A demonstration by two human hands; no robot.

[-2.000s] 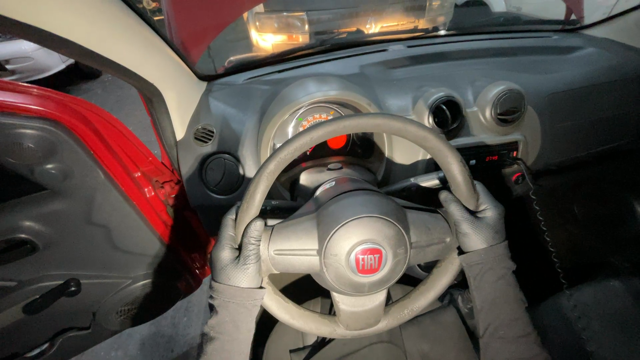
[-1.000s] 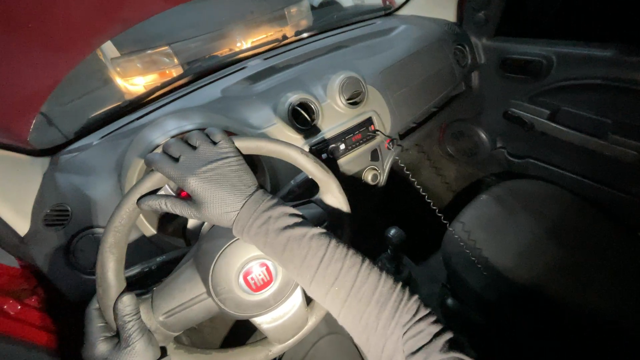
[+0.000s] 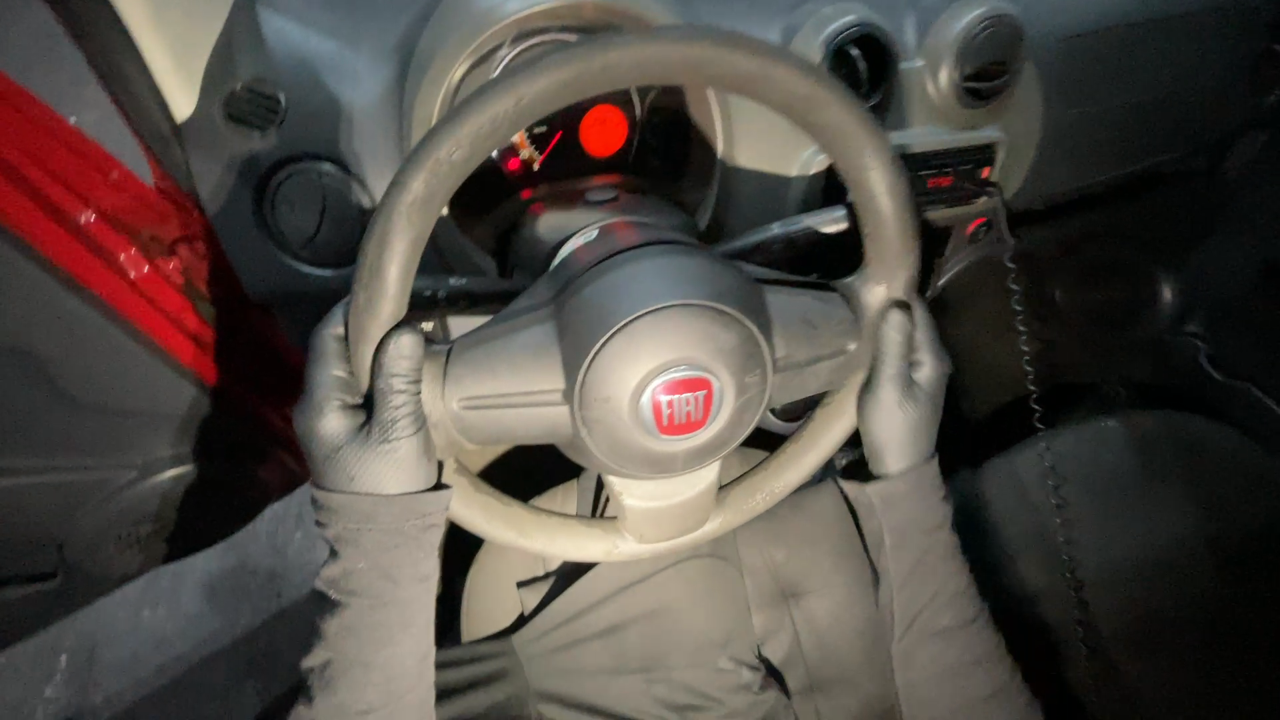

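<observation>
A Fiat steering wheel (image 3: 640,60) fills the middle of the head view, its round hub bearing a red badge (image 3: 682,402). My left hand (image 3: 372,410), in a grey textured glove, is closed around the left side of the rim by the spoke. Gloved likewise, my right hand (image 3: 902,385) grips the right side of the rim, thumb pointing up. Behind the upper rim, the instrument cluster (image 3: 600,135) glows with red lights. A column stalk (image 3: 785,232) sticks out to the right behind the wheel. The fingers behind the rim are partly hidden.
A red door frame (image 3: 110,220) and an open door panel (image 3: 80,400) are at the left. Round air vents (image 3: 857,65) and a lit car radio (image 3: 948,178) sit to the right. A coiled cord (image 3: 1032,390) hangs beside a dark seat (image 3: 1150,540).
My right hand, on top of the rim a second ago, is now at its right side. The wheel has turned from its tilted position to nearly level. The view has swung left and closer.
</observation>
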